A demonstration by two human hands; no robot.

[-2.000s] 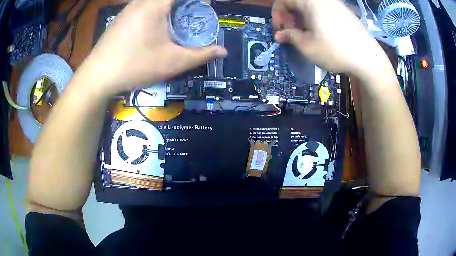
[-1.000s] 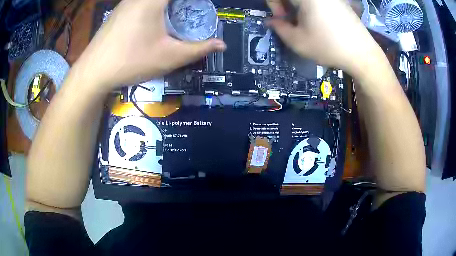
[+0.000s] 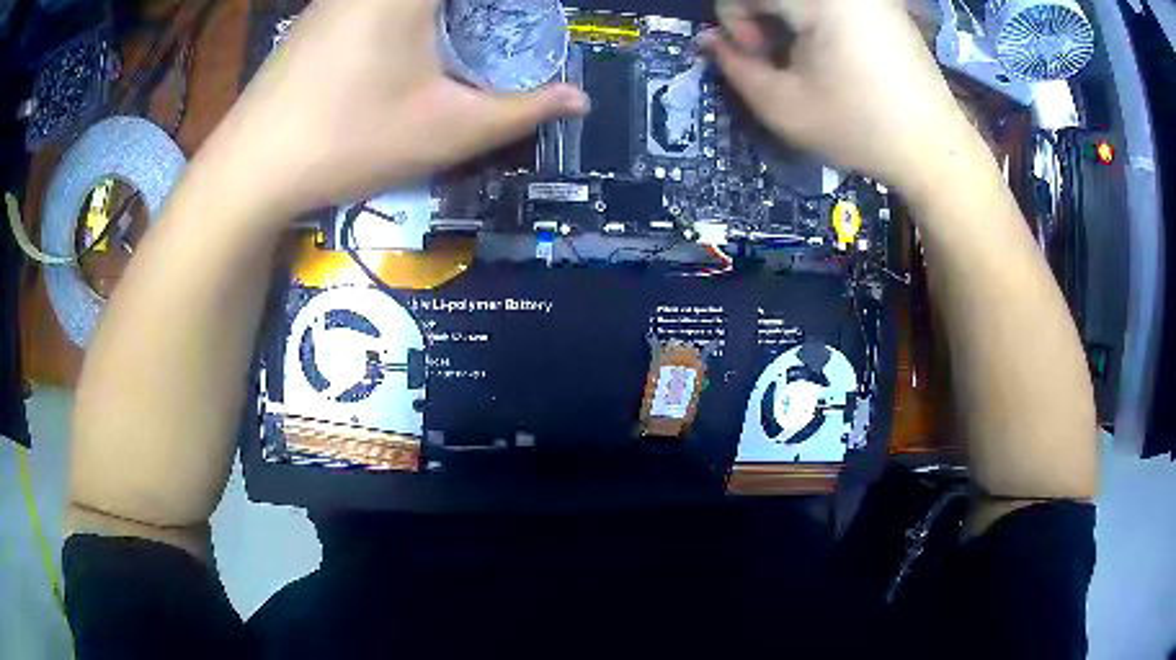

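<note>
My left hand (image 3: 426,90) holds a round tub of grey thermal paste (image 3: 506,41) above the opened laptop, its thumb pointing right. My right hand (image 3: 761,58) pinches a small pale spatula (image 3: 684,90), slightly blurred, with its tip over the chip (image 3: 673,116) on the motherboard (image 3: 742,168). The black battery (image 3: 555,374) lies nearer me. Two silver-white fans, one at left (image 3: 342,361) and one at right (image 3: 793,406), lie over its ends, with copper fins at their near edges. A small copper-edged plate (image 3: 675,389) lies on the battery.
A white tape roll (image 3: 148,161) lies at the left on the brown wood bench (image 3: 45,355). A small white desk fan (image 3: 1042,41) stands at the upper right. A dark device (image 3: 1116,258) with a red light stands at the right edge.
Since the earliest frame, the spatula tip has shifted slightly up over the chip, with small movements of my right hand. My left hand still holds the tub in nearly the same place.
</note>
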